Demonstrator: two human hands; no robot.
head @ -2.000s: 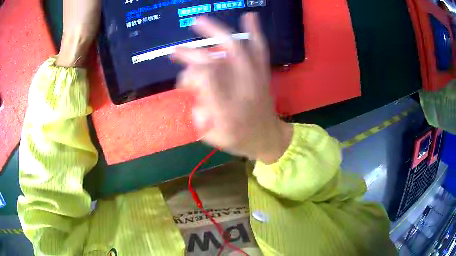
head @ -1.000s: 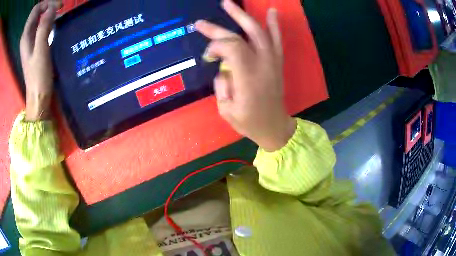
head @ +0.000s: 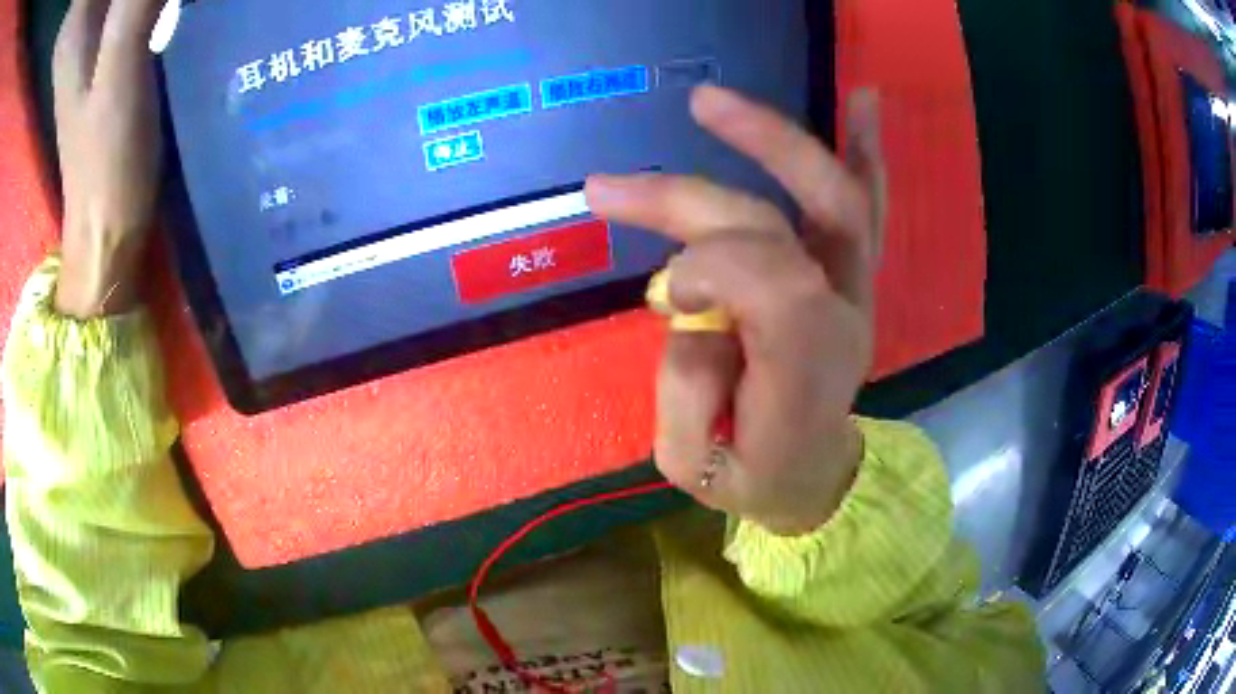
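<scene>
A black tablet [head: 366, 319] lies on an orange-red foam pad [head: 420, 461]. Its lit screen shows a Chinese heading, small blue buttons [head: 472, 109] and a red button [head: 531, 263]. My left hand [head: 111, 163] lies along the tablet's left edge, fingertips cut off by the top edge. My right hand [head: 773, 312] is over the tablet's lower right, index finger extended towards the white bar, with a yellow band on the thumb. The red cord [head: 542, 518] runs from my chest into my right palm, where a small red piece is held.
Another tablet [head: 1210, 149] on a red pad is at the far right. The dark green bench surface [head: 1051, 176] shows between pads. A black panel with red frames [head: 1122, 420] stands at the lower right, beyond the bench edge.
The tablet sits slightly further right in the view and its screen looks brighter. My right hand has moved right and lower, and the cord's red piece now shows in the palm.
</scene>
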